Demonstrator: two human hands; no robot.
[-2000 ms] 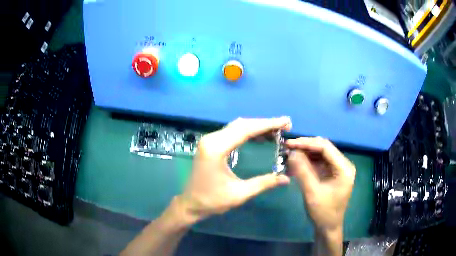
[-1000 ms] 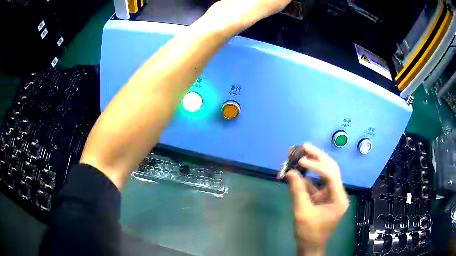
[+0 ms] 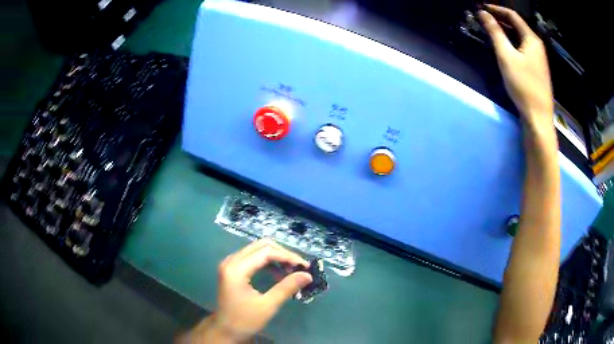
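My left hand [image 3: 259,285] holds a small dark electronic module [image 3: 314,279] between thumb and fingers, above the green mat just in front of the clear blister strip [image 3: 283,228]. The strip lies against the foot of the blue control panel [image 3: 444,181] and has a few black parts in it. My right hand [image 3: 518,57] reaches over the panel to the dark machine bed. Its fingertips are at a small part with metallic glints [image 3: 471,25]; whether they grip it cannot be told.
Black blister trays with filled pockets [image 3: 87,154] are stacked at the left, and more trays [image 3: 579,289] show at the lower right, partly behind my right forearm. The panel carries a red emergency stop [image 3: 271,123], a white button [image 3: 329,138] and an orange button [image 3: 382,162].
My left hand has come back from the machine bed to the mat and now holds a module. My right hand has gone from in front of the panel over to the bed. The white button's light is off.
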